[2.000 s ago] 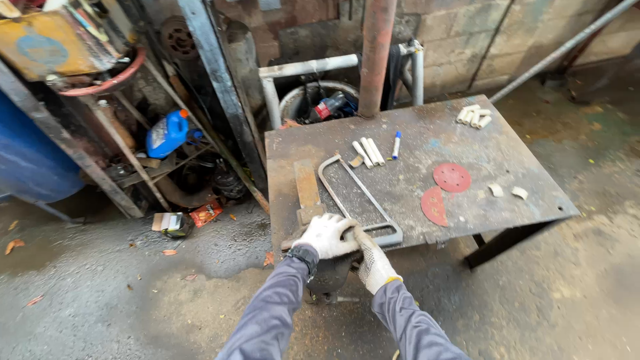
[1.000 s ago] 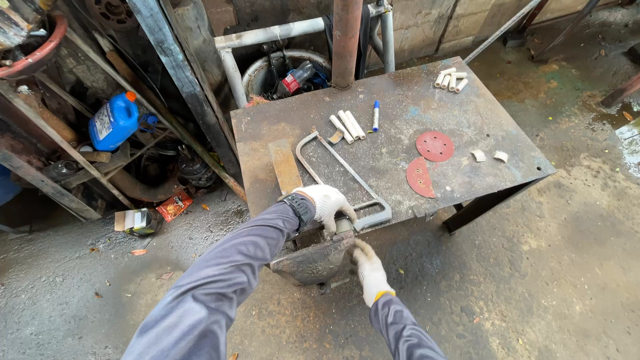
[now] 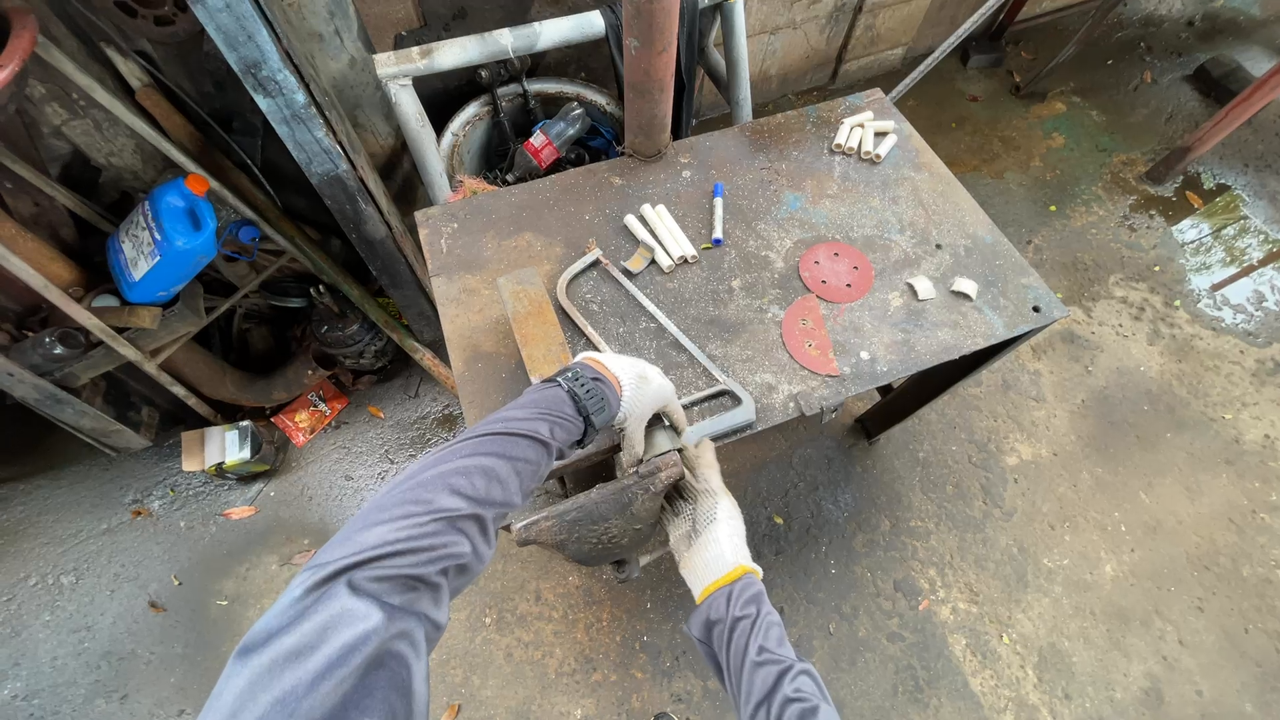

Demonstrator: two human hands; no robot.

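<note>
My left hand (image 3: 640,398), in a white knitted glove, reaches over a metal bench vise (image 3: 600,512) and bends its fingers about a small grey piece (image 3: 660,440) at the jaws. From the right, my right hand (image 3: 705,515), gloved too, has its fingertips against the jaw end and that piece. How firmly either one grips cannot be seen. A hacksaw (image 3: 665,325) lies on the steel table just beyond, its handle end near my fingers. Left of it is a rusty flat metal bar (image 3: 535,322).
On the steel table (image 3: 720,170) are white plastic tubes (image 3: 662,235), a blue-capped marker (image 3: 717,214), more short tubes (image 3: 865,136), red sanding discs (image 3: 836,272) and curved white offcuts (image 3: 921,287). A red-brown post (image 3: 650,80) stands behind. Left are a blue jug (image 3: 163,240) and leaning metal bars.
Two seconds ago both hands were close together over the vise; now my right hand is lower, at the jaw's right side, and more of the vise shows. The view has shifted.
</note>
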